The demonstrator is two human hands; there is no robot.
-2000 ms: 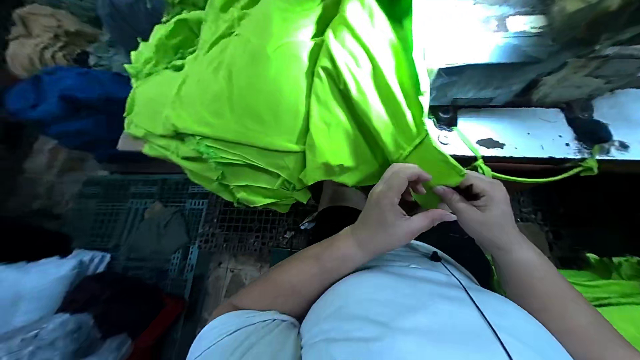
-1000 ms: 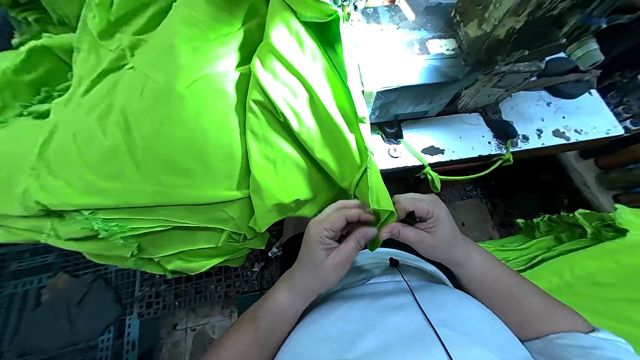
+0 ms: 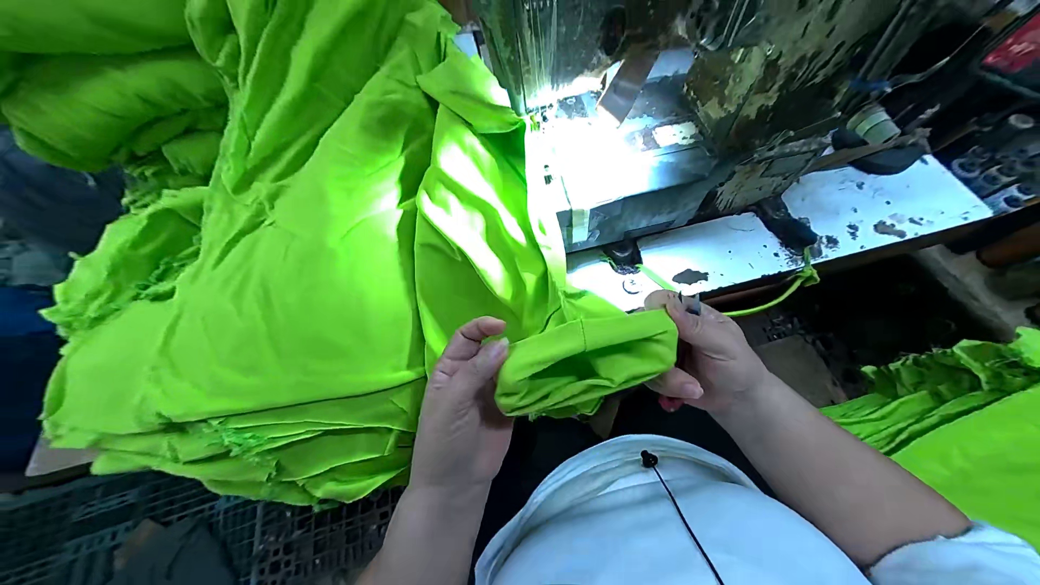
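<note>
A folded, tube-like edge of bright green fabric (image 3: pixel 585 357) is stretched between my two hands, with a seam across its upper side. My left hand (image 3: pixel 467 390) grips its left end, thumb and forefinger on the cloth. At the right end my right hand (image 3: pixel 707 349) pinches the cloth; a small grey pointed tool, perhaps thread snips, shows at its fingers, with a bit of red below. The held edge joins a large green piece (image 3: pixel 479 227) that runs up to the brightly lit sewing machine (image 3: pixel 650 179).
Stacked green cloth (image 3: pixel 284 325) lies at the left. A white worn machine table (image 3: pixel 886 211) extends right, with a green cord (image 3: pixel 772 305) hanging at its edge. More green fabric (image 3: pixel 975 439) lies at lower right. Plastic crates (image 3: pixel 284 528) stand below left.
My hands, close together on a small fold before, are now farther apart with the fabric edge opened out between them. The view has shifted toward the machine.
</note>
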